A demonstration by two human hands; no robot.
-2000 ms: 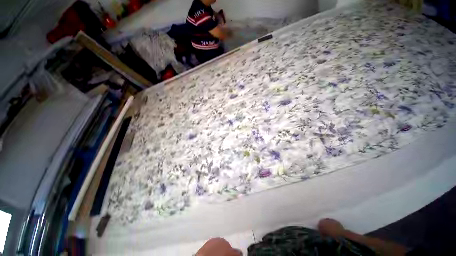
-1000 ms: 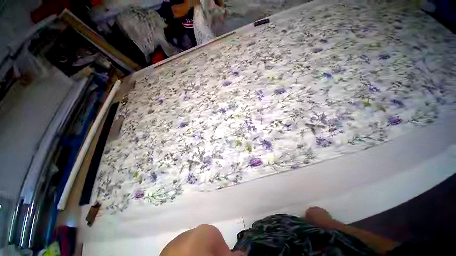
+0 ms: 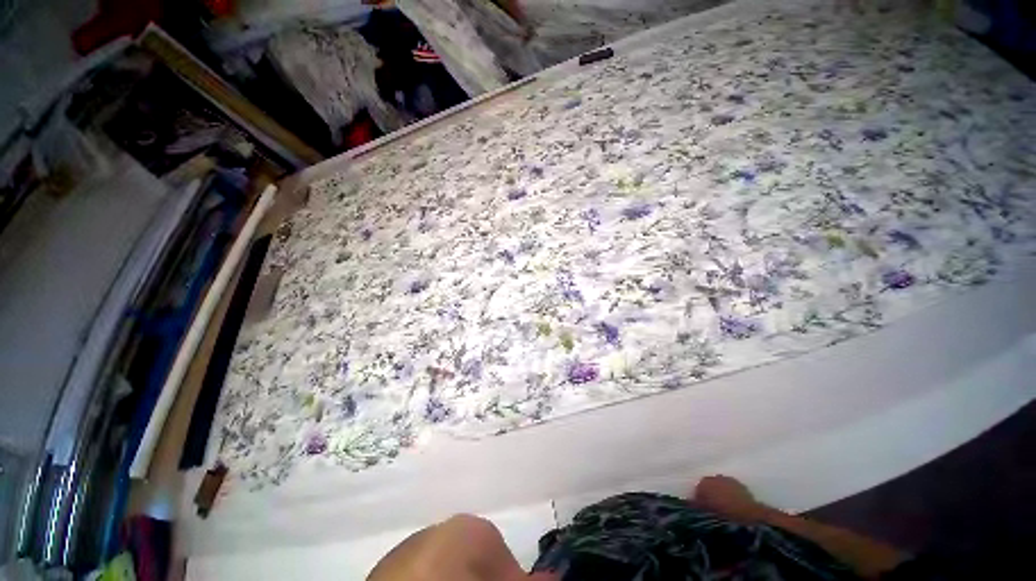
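The floral fabric [image 3: 568, 250], white with purple flowers, lies spread over most of the table, its near edge running across in front of me. A white covering strip [image 3: 727, 420] shows between the print and the table edge. My right hand [image 3: 725, 494] is a small rounded shape at the near table edge, its forearm running right; its fingers do not show clearly. A bare rounded skin shape at the bottom centre-left seems to be my left hand or arm [image 3: 454, 547], cut off by the frame; no fingers show.
A white tube [image 3: 205, 329] and black strip [image 3: 233, 340] lie at the left end. A small brown block [image 3: 210, 490] is near the left corner. A small dark object [image 3: 595, 55] and thin stick [image 3: 443, 117] lie along the far edge. A person [image 3: 420, 57] opposite holds raised pale cloth [image 3: 454, 40].
My view has shifted, showing the table lower and further left than at first. The person opposite has bent over, and pale cloth is now raised in front of them. My hands barely moved.
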